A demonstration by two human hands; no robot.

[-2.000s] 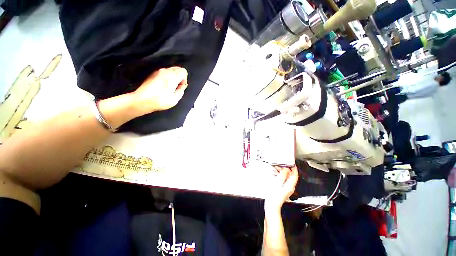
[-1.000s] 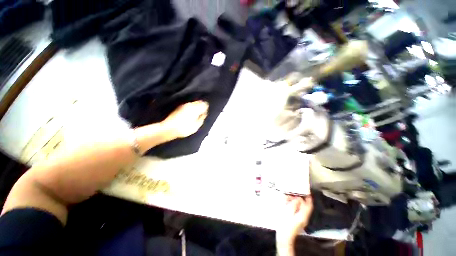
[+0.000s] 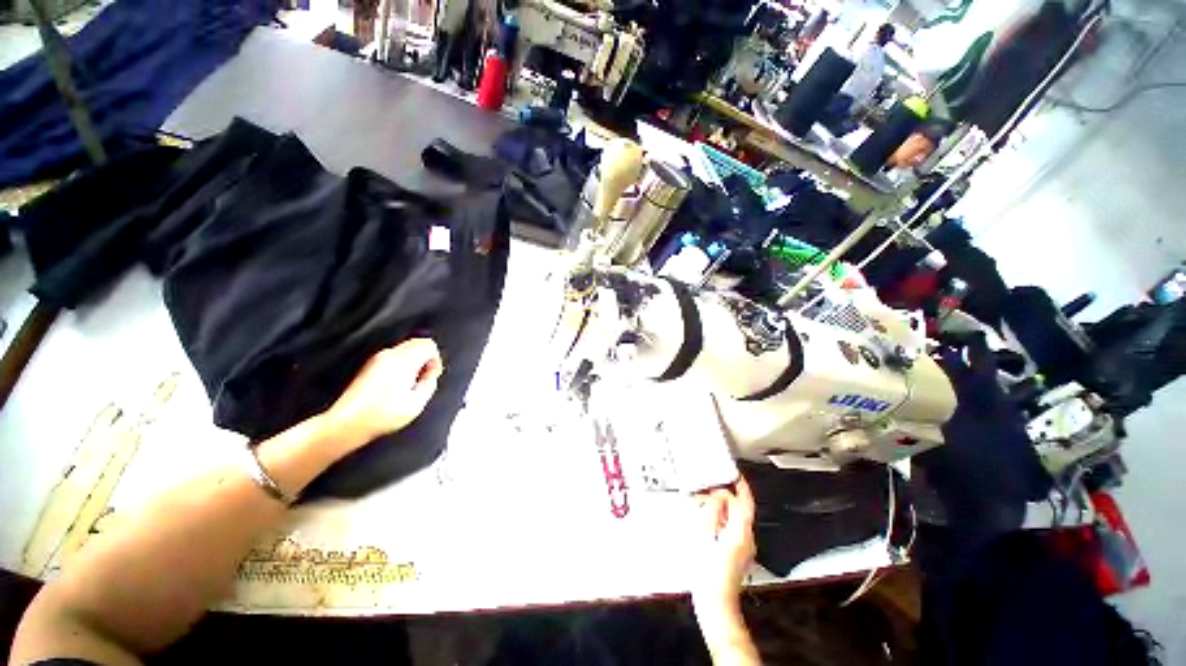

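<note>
A black garment (image 3: 325,299) with a small white label lies spread on the white sewing table (image 3: 520,546). My left hand (image 3: 397,385) rests on its lower right part with curled fingers; whether it grips cloth is hidden. The cream JUKI sewing machine (image 3: 832,390) stands to the right. My right hand (image 3: 728,514) is at the table's front, its fingertips at the lower right corner of a pale square plate (image 3: 683,442); whether they grip it is unclear. A slim red tool (image 3: 610,468) lies just left of the plate.
Tan pattern-like shapes (image 3: 85,468) lie at the table's left, and a yellowish marked strip (image 3: 325,565) at its front edge. Dark cloth (image 3: 813,510) lies right of my right hand. A metal cylinder (image 3: 654,208) stands behind the machine head. Other machines and a person (image 3: 869,65) are farther back.
The view has tilted up and turned, showing more of the room behind. My left hand stays on the garment and my right hand stays at the plate's corner.
</note>
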